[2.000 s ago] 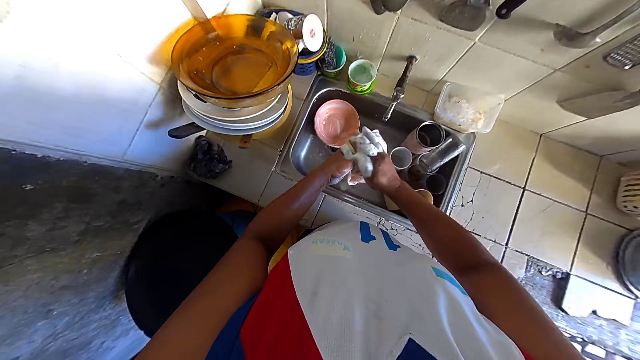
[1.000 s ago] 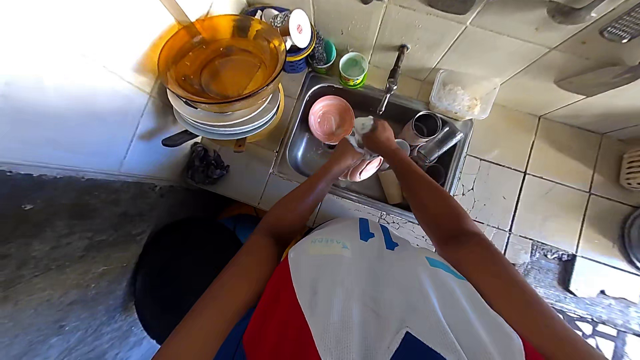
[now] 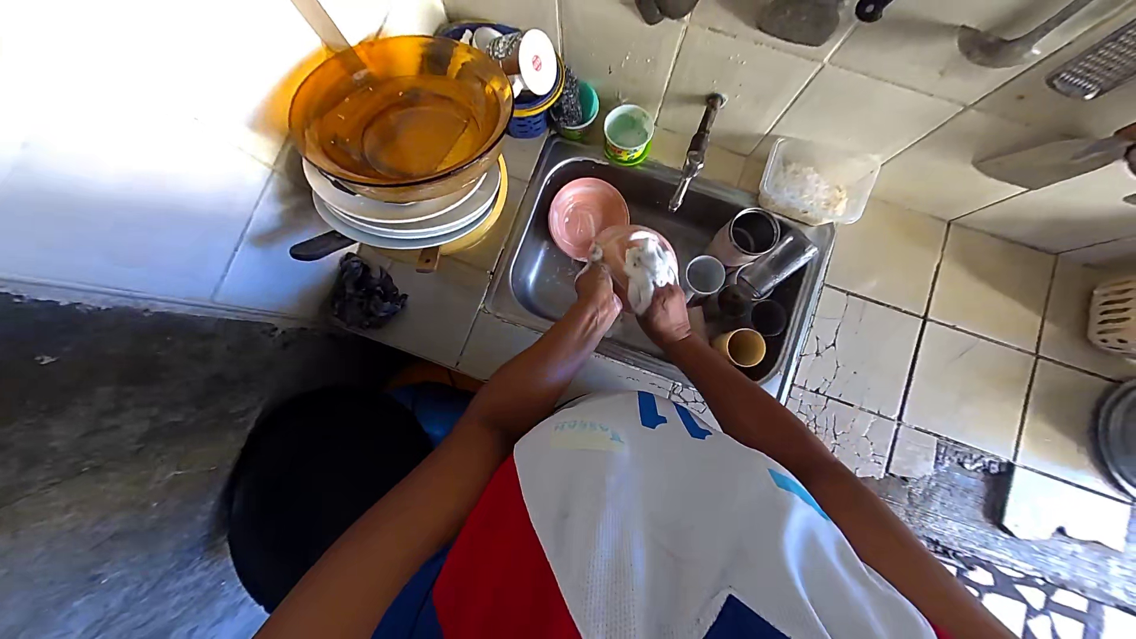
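Over the stainless steel sink (image 3: 525, 288), my left hand (image 3: 599, 293) grips the left edge of a pink bowl (image 3: 614, 241). My right hand (image 3: 664, 312) holds a soapy white cloth or sponge (image 3: 650, 266) against that bowl. A second pink bowl (image 3: 587, 215) rests in the sink, just up and left of the held one. To the right in the sink are a metal cup (image 3: 753, 232), a metal tumbler (image 3: 779, 264), a grey-white cup (image 3: 705, 276) and a tan cup (image 3: 744, 348). The faucet (image 3: 697, 155) is above, at the back edge.
Left of the sink, an amber glass bowl (image 3: 399, 115) tops stacked plates (image 3: 408, 232), with a crumpled black plastic bag (image 3: 366, 291) nearby. A green tub (image 3: 628, 133) and a clear plastic container (image 3: 816, 182) stand behind the sink. Utensils hang on the wall, including a ladle (image 3: 1012, 46).
The held pink bowl, low and mostly covered by my hands one second ago, now shows its foamy surface between them. The white cloth or sponge was bunched between both hands two seconds ago.
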